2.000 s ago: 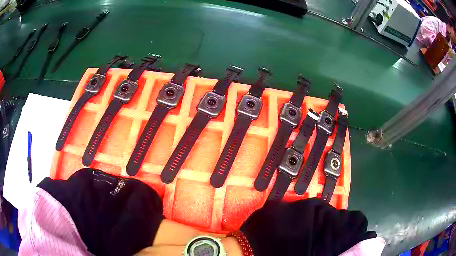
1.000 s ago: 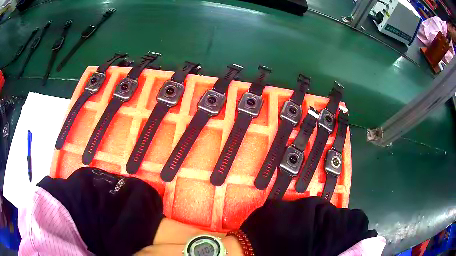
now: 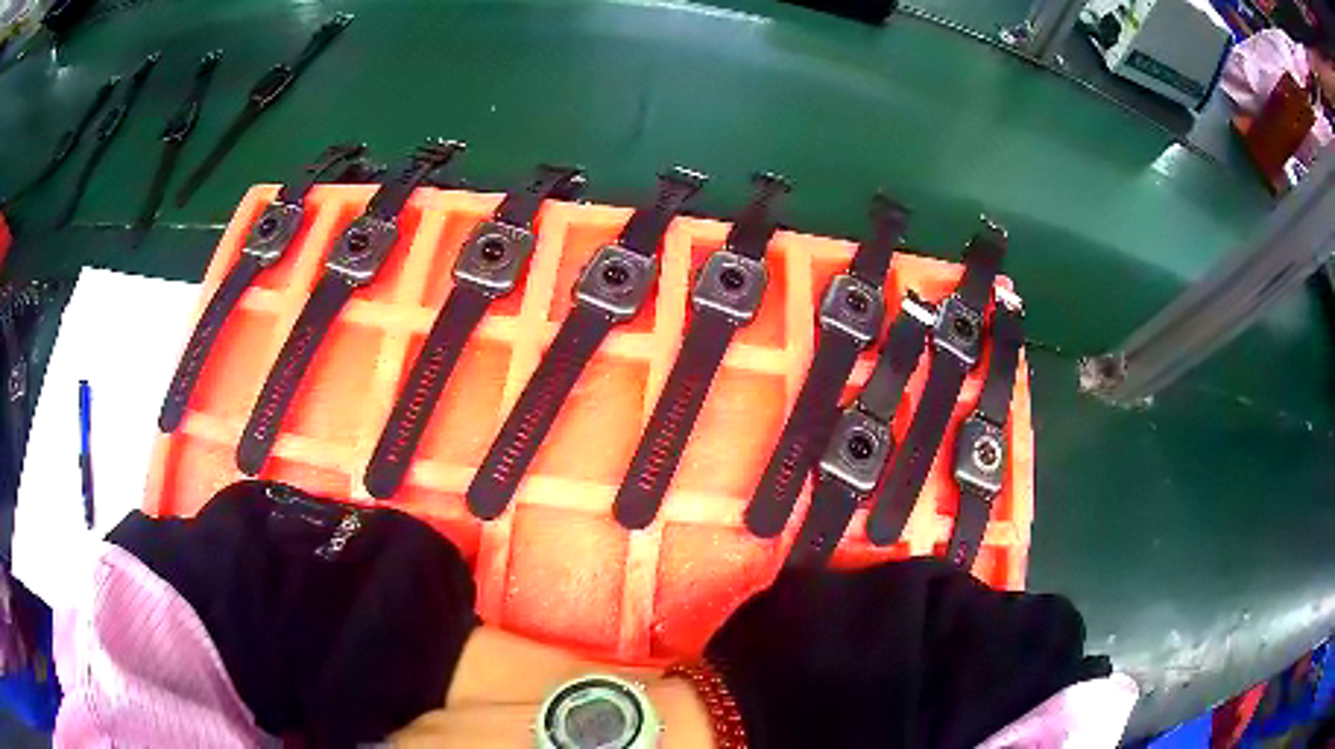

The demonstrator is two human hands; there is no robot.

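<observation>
Several smartwatches lie face down, backs up, across an orange-red compartment tray (image 3: 564, 578). One watch case back (image 3: 615, 278) near the middle shows a round dark sensor. Black straps slant toward me, some with reddish marks. At the right, a lower watch (image 3: 854, 449) and another (image 3: 978, 457) lie beside the row. My forearms in black sleeves meet at the bottom edge, over the tray's near side. Bare skin, a pale round wristwatch (image 3: 597, 717) and a red bead bracelet (image 3: 710, 702) show between the sleeves. My fingers are out of the picture; I cannot tell what they do.
White paper (image 3: 125, 329) with a blue pen (image 3: 85, 454) lies left of the tray. Several more watches (image 3: 179, 125) lie on the green bench (image 3: 659, 103) at the upper left. A metal post (image 3: 1230, 300) stands at the right. A white-grey box (image 3: 1164, 51) is at the upper right.
The tray and its watches appear slightly higher in the view, while the far-left watches sit slightly further right. My arms stay in nearly the same place.
</observation>
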